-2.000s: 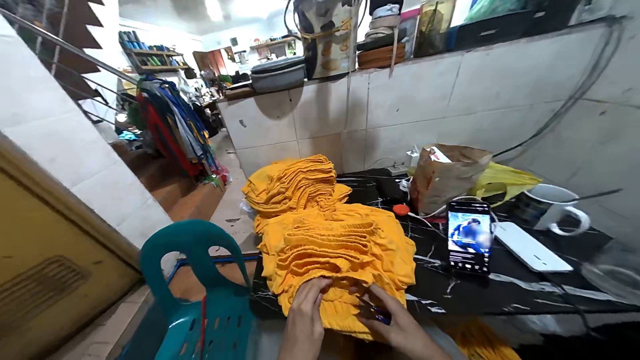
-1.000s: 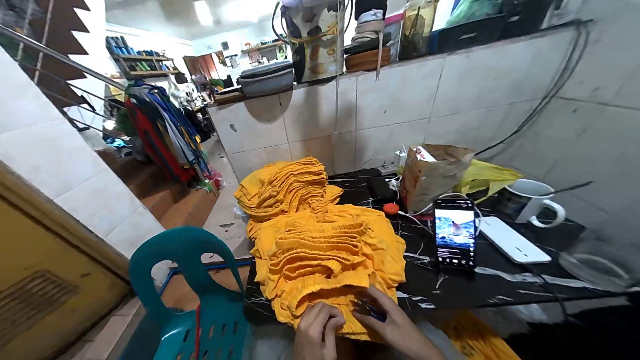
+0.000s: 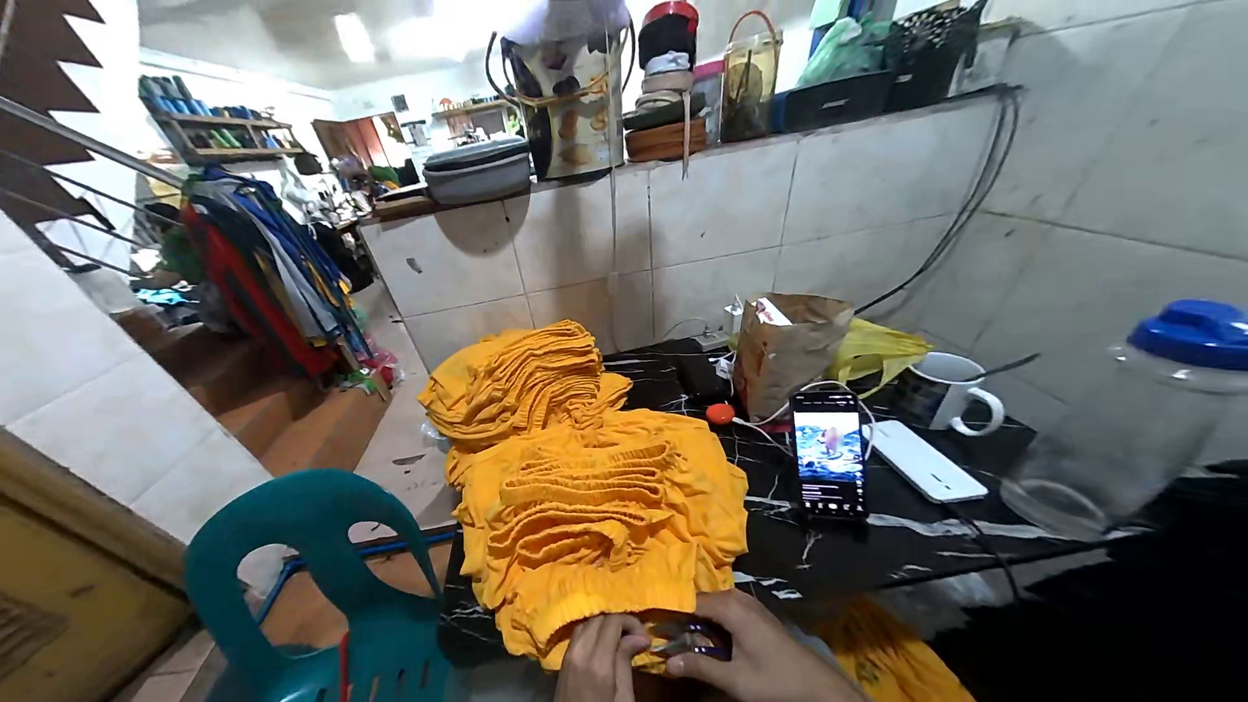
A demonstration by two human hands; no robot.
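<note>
A pile of yellow garments with gathered elastic waistbands (image 3: 595, 487) lies on the black marble-patterned table (image 3: 770, 546). Behind it, touching, is a second stack of folded yellow garments (image 3: 517, 380). At the front edge of the pile, my left hand (image 3: 600, 655) pinches the yellow cloth by an open waistband. My right hand (image 3: 746, 648) is just beside it, holding a small dark-handled cutting tool (image 3: 697, 639), its metal tip pointing left toward my left fingers. The tool's exact kind is hard to tell. More yellow cloth (image 3: 887, 653) hangs low at the right.
A lit smartphone (image 3: 829, 453), a white phone-like device (image 3: 926, 460), a mug (image 3: 946, 390), a brown paper bag (image 3: 790, 351) and a clear jar with a blue lid (image 3: 1121, 429) stand or lie right of the pile. A green plastic chair (image 3: 312, 546) is at the left; a tiled wall rises behind.
My hands stay at the pile's front edge; the waistband there now gapes wider, and the tool in my right hand shows more plainly. A blue-lidded jar has come into sight at the right.
</note>
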